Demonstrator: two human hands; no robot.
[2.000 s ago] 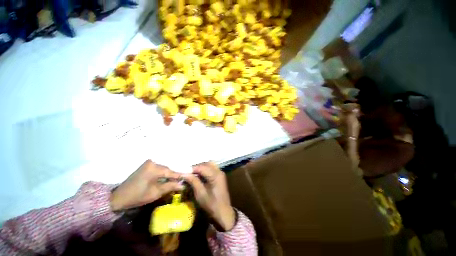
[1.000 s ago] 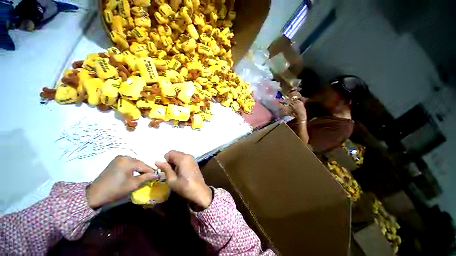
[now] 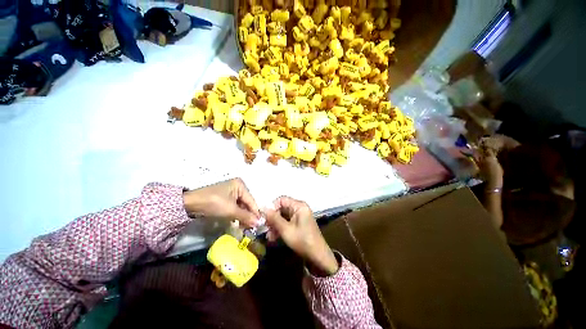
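Note:
A yellow plush keychain toy (image 3: 232, 260) hangs below my hands, its small face showing and brown-orange limbs at its lower end. A short yellow strap joins it to silvery metal (image 3: 249, 232) just under my fingertips. My left hand (image 3: 226, 199) and my right hand (image 3: 293, 226) meet above the toy, their fingertips pinching a tiny white piece (image 3: 259, 221) between them. The thin strand itself cannot be made out. A large pile of yellow toys (image 3: 283, 115) lies on the white table (image 3: 109, 160) beyond my hands.
A tipped brown carton (image 3: 421, 38) holds more toys at the back. An open brown box (image 3: 443, 257) stands below the table edge at right. Blue plush toys (image 3: 96, 32) lie far left. Clear plastic bags (image 3: 427, 103) lie beyond the pile. Another person's arm (image 3: 492, 186) shows at right.
The view has shifted, bringing more blue plush toys into sight. The toy now hangs tilted with its face showing, lower and clearer of my fingers than a second ago. Both hands remain together at its top.

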